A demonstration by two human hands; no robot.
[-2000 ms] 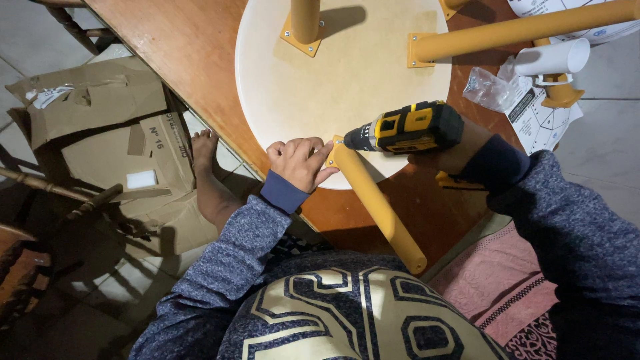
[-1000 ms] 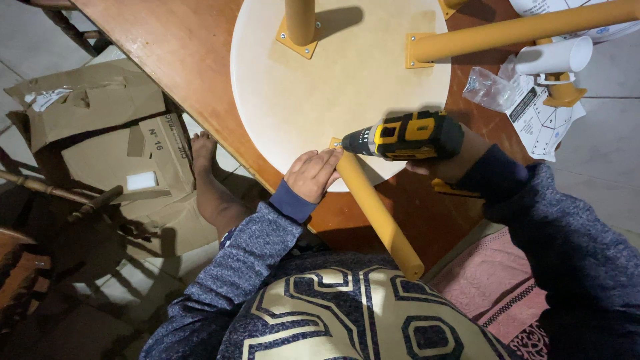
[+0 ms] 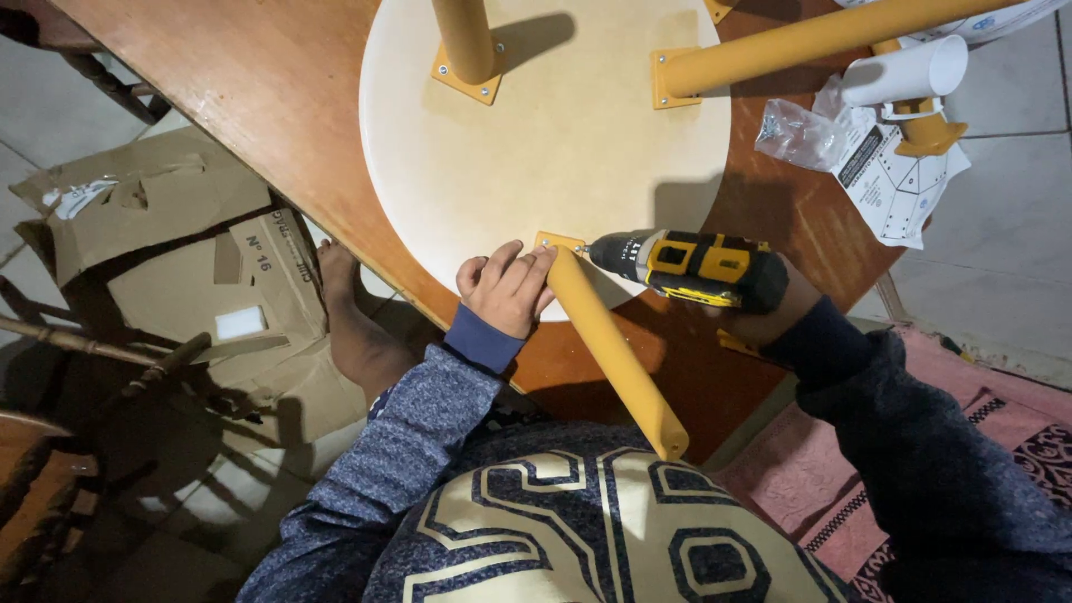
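Observation:
A yellow and black cordless drill (image 3: 699, 266) is held in my right hand (image 3: 775, 306), its body partly hiding the fingers. Its tip meets the right side of the mounting plate (image 3: 556, 241) of a yellow leg (image 3: 615, 352). This leg slants down toward my body from the edge of a round, pale tabletop (image 3: 553, 151). Against the plate and the leg's upper end rest the fingers of my left hand (image 3: 505, 289); whether they grip it is unclear. Two other yellow legs (image 3: 465, 42) (image 3: 804, 46) stand on screwed plates farther up the round top.
Beneath the round top is a wooden table (image 3: 276, 126). At the right lie a clear plastic bag (image 3: 796, 134), a white cup-like cylinder (image 3: 909, 71) and a printed sheet (image 3: 900, 184). Cardboard (image 3: 167, 268) covers floor at left, near a wooden chair (image 3: 50, 477). A pink cloth (image 3: 804, 469) hangs lower right.
The drill's tip has shifted from the upper part of the leg's plate to its right side. My left hand has stayed beside the leg's upper end, with its fingers slightly rearranged.

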